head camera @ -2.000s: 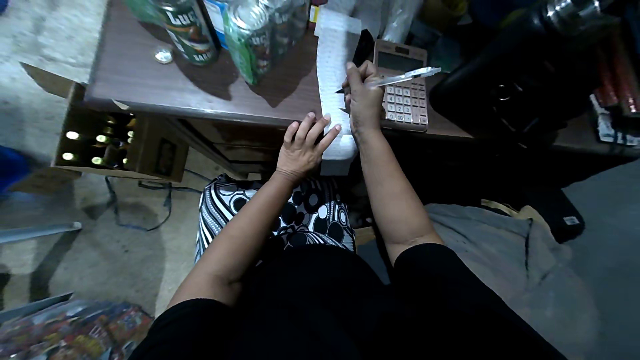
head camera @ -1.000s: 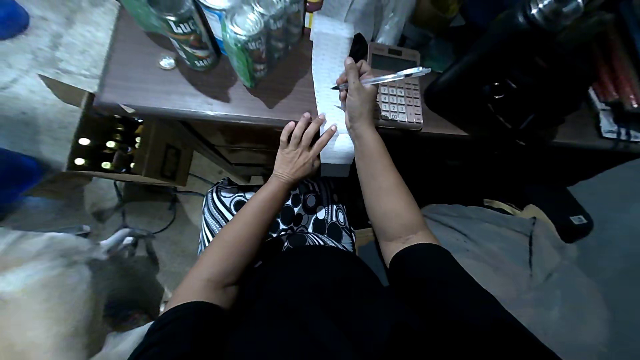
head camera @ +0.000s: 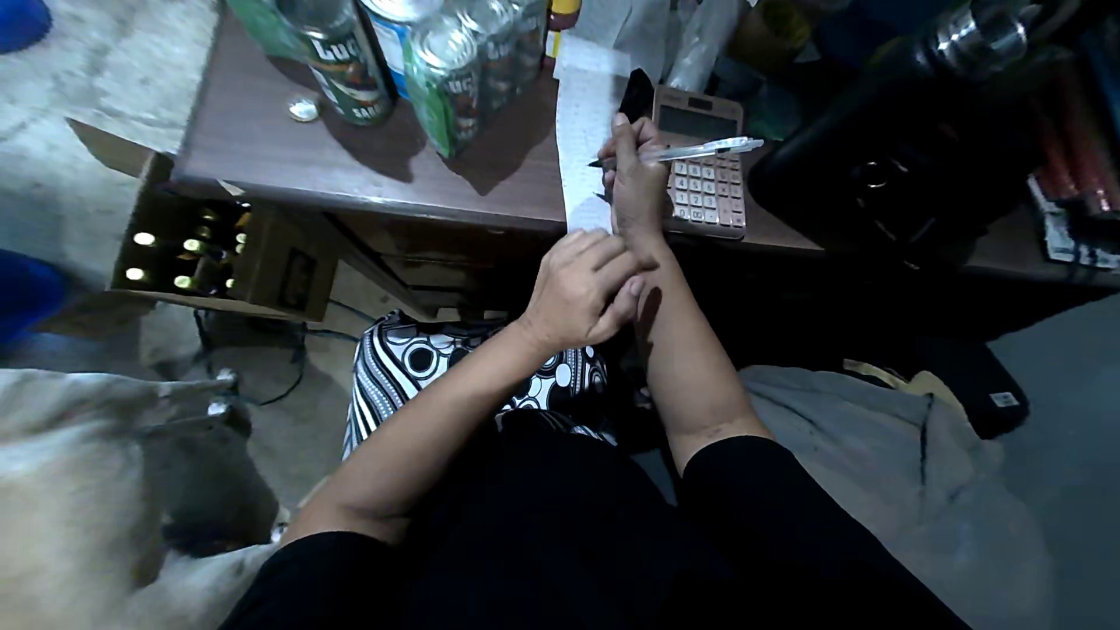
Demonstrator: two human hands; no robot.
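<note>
My right hand (head camera: 640,175) holds a clear pen (head camera: 700,150), its dark tip over a long paper strip (head camera: 584,114) that bears writing. The strip lies on the brown desk and runs to its front edge. Beside that hand, to the right, lies a pink calculator (head camera: 707,188), partly covered by the pen. My left hand (head camera: 584,289) is at the desk's front edge, over the lower end of the strip, with its fingers bent towards my right wrist. Nothing shows in it; whether its fingertips touch the wrist cannot be told.
Plastic-wrapped cans (head camera: 451,79) and a large tin (head camera: 350,79) stand on the desk (head camera: 262,149), near a small metal cap (head camera: 303,108). A black flask (head camera: 875,149) lies at the right. An open carton of bottles (head camera: 284,271) is on the floor at left, with pale sacks (head camera: 70,472) nearer.
My left hand has moved right, from lying spread beside the strip to my right wrist, and its fingers have bent. A pale sack has come into view at the lower left. The pen remains in my right hand.
</note>
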